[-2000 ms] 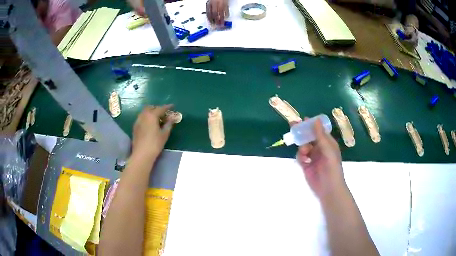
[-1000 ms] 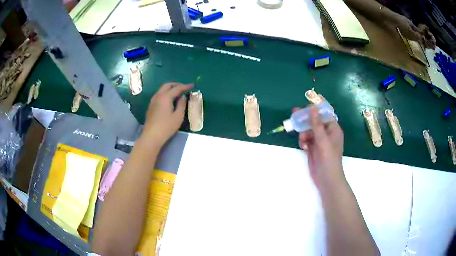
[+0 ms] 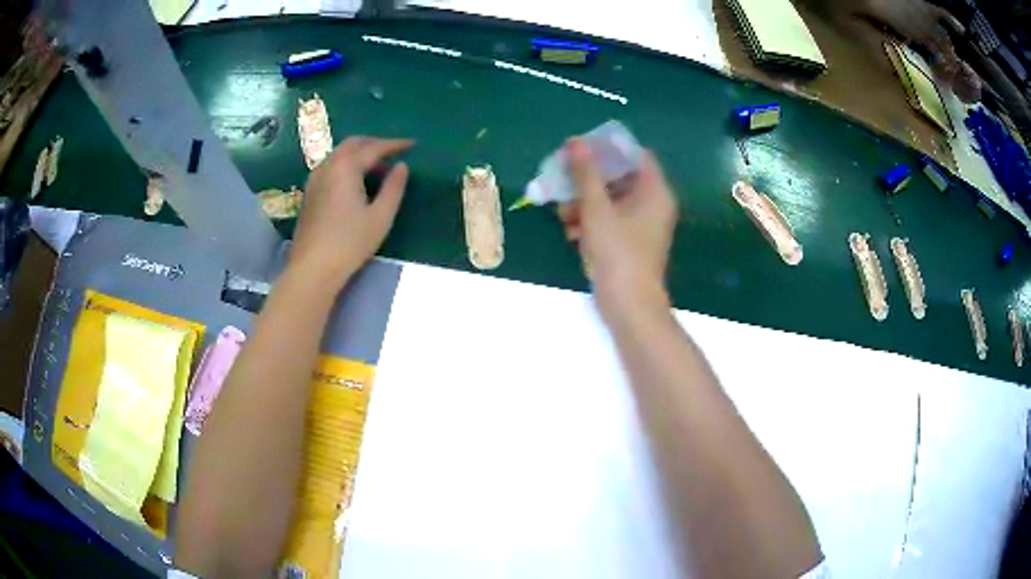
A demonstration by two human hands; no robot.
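Observation:
My right hand [image 3: 622, 221] holds the translucent glue bottle [image 3: 599, 158] over the green belt, its yellow-green tip pointing left and down. A beige oblong part [image 3: 483, 217] lies just left of the tip; the tip does not visibly touch it. My left hand [image 3: 348, 204] is over the belt left of that part, thumb and fingers apart, with nothing seen in it. Another beige part [image 3: 280, 202] lies left of my left hand, and one [image 3: 314, 132] lies above it. More beige parts, such as this tilted one [image 3: 767, 222], lie to the right.
Blue cells with yellow labels [image 3: 565, 51] lie along the far side of the belt [image 3: 678, 170]. A grey metal post [image 3: 170, 136] stands at left. The white sheet [image 3: 486, 430] is in front. A yellow envelope [image 3: 328, 452] and pink oblong part [image 3: 215, 379] lie left. A person's hand [image 3: 921, 20] shows far right.
My right hand with the bottle has moved left and up, close to a beige part. My left hand has moved slightly left and up. The view has shifted, and belt parts appear in different places.

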